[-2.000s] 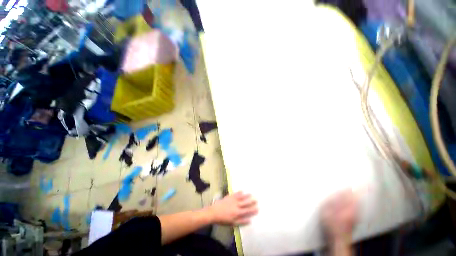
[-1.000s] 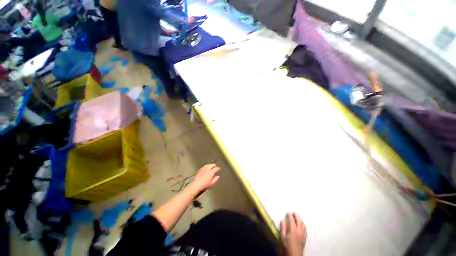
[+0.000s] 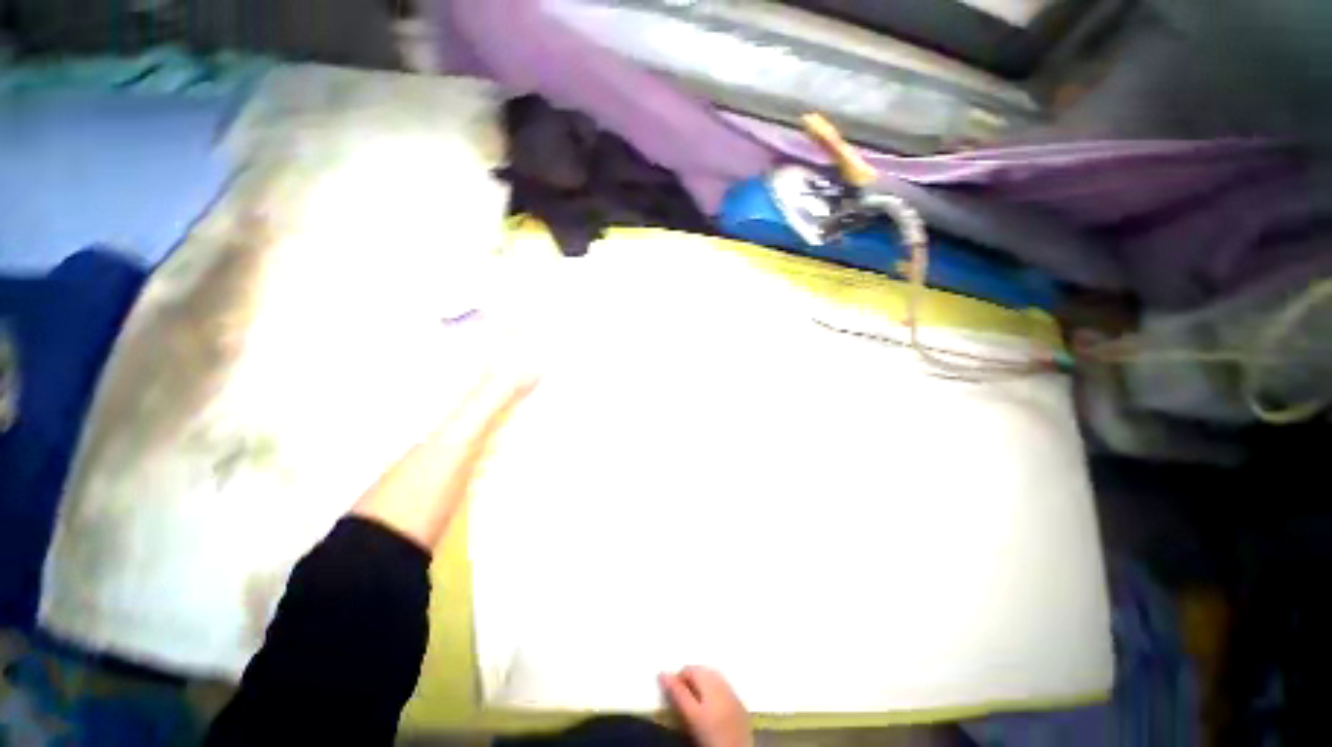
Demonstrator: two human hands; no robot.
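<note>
A white cloth [image 3: 818, 511] lies spread over the yellow-covered pressing table [image 3: 446, 657], its yellow border showing at the left, front and far edges. My left hand [image 3: 507, 382] reaches to the cloth's left edge; it is washed out by glare and its fingers are unclear. My right hand [image 3: 712, 706] is at the near edge of the cloth, cut off by the bottom of the picture, with its fingers partly visible. The iron [image 3: 818, 204] stands on the blue rest [image 3: 950, 266] at the far edge, and its hose [image 3: 916, 285] runs over the cloth.
A stained whitish cover cloth [image 3: 190, 423] lies on the adjoining table at left, with a small purple scrap [image 3: 462, 317]. Black cloth [image 3: 584, 168] is heaped at the far left corner. A purple drape [image 3: 1125, 190] hangs behind the rest. Dark blue cloth [image 3: 66, 380] is at far left.
The view has swung to face the table, and the floor crates have left it. My left arm has moved from beside the table to over its left edge. The iron remains on the rest.
</note>
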